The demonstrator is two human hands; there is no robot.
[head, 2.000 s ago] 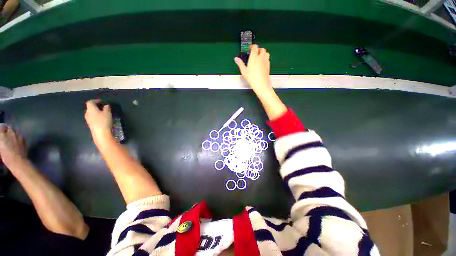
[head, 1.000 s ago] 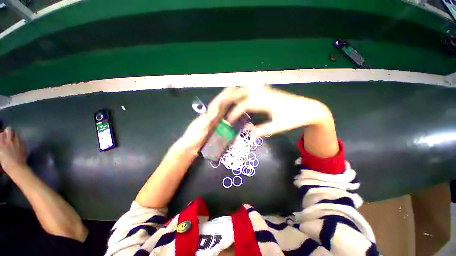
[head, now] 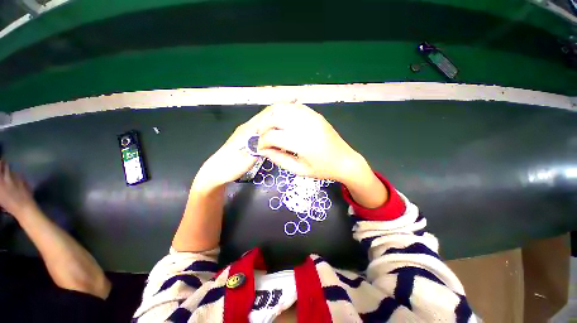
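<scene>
My left hand (head: 231, 154) and my right hand (head: 304, 142) meet above the worktop, just above the pile of thin white rings (head: 304, 195). My left hand holds a handheld unit (head: 254, 170), mostly hidden by the fingers; its lower end shows below the hand. A dark round part (head: 254, 145) with a light rim shows between the hands. My right fingers are bent over it; whether they grip it cannot be told. A second handheld unit (head: 132, 159), black with a green and white face, lies on the worktop at the left.
A pale raised edge (head: 190, 97) separates the dark worktop from the green belt (head: 253, 63). Another unit (head: 438, 60) lies on the belt at right, with a small dark part (head: 415, 67) beside it. A co-worker's arm (head: 54, 246) is at left. A cardboard box (head: 493, 271) stands at lower right.
My right hand has come back from the belt with a unit, and both hands are now together around it. My left hand has let go of the unit at left. The belt unit has shifted left.
</scene>
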